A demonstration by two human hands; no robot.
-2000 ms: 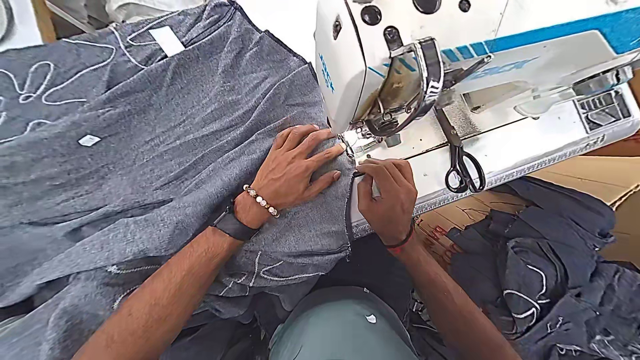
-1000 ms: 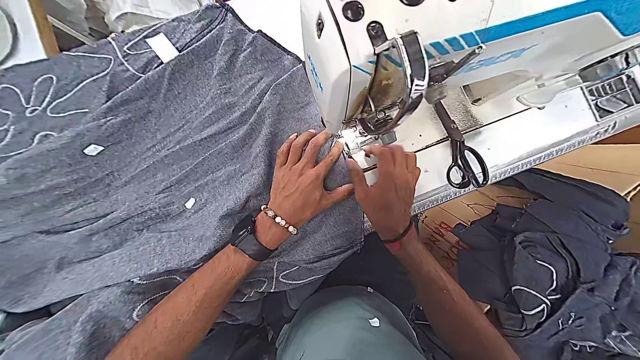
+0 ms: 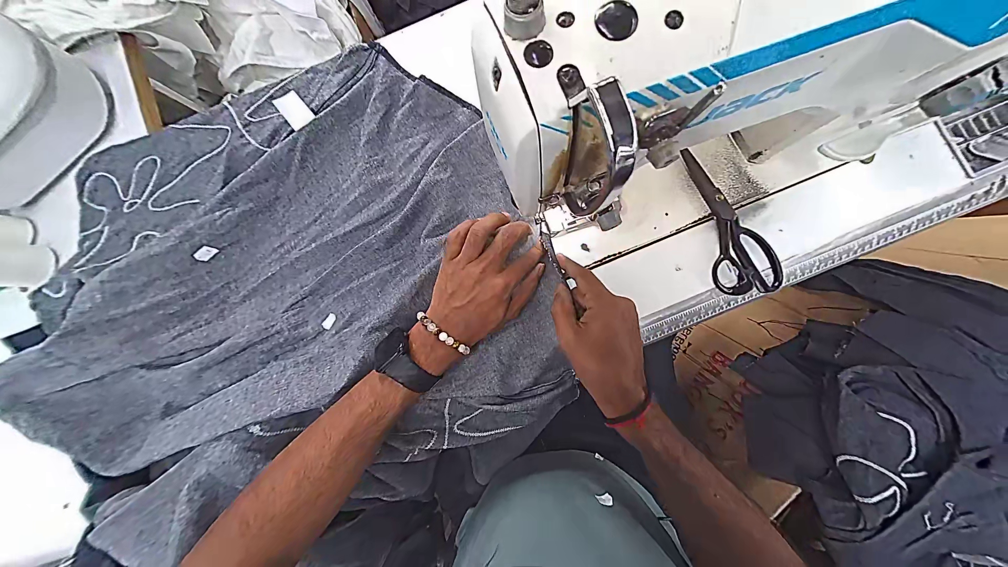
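A grey garment (image 3: 346, 236) with white line embroidery lies spread to the left of a white and blue Jack sewing machine (image 3: 520, 87). My left hand (image 3: 480, 287) rests on the fabric just beside the presser foot (image 3: 555, 219), fingers spread and pressing it flat. Close to the right of the foot, my right hand (image 3: 602, 331) pinches the dark edge of the fabric (image 3: 557, 260) between thumb and fingers. The needle is hard to make out. Black-handled scissors (image 3: 732, 244) lie on the machine bed, to the right of my right hand.
Dark embroidered fabric pieces (image 3: 882, 425) are heaped on a cardboard box (image 3: 709, 386) at the lower right. White cloth (image 3: 276, 39) is piled at the top left, near white rounded objects (image 3: 47, 118). A measuring scale (image 3: 850, 256) runs along the table's front edge.
My right hand has shifted slightly away from the presser foot, and the dark fabric edge shows at its fingertips. My left hand stays on the garment beside the foot.
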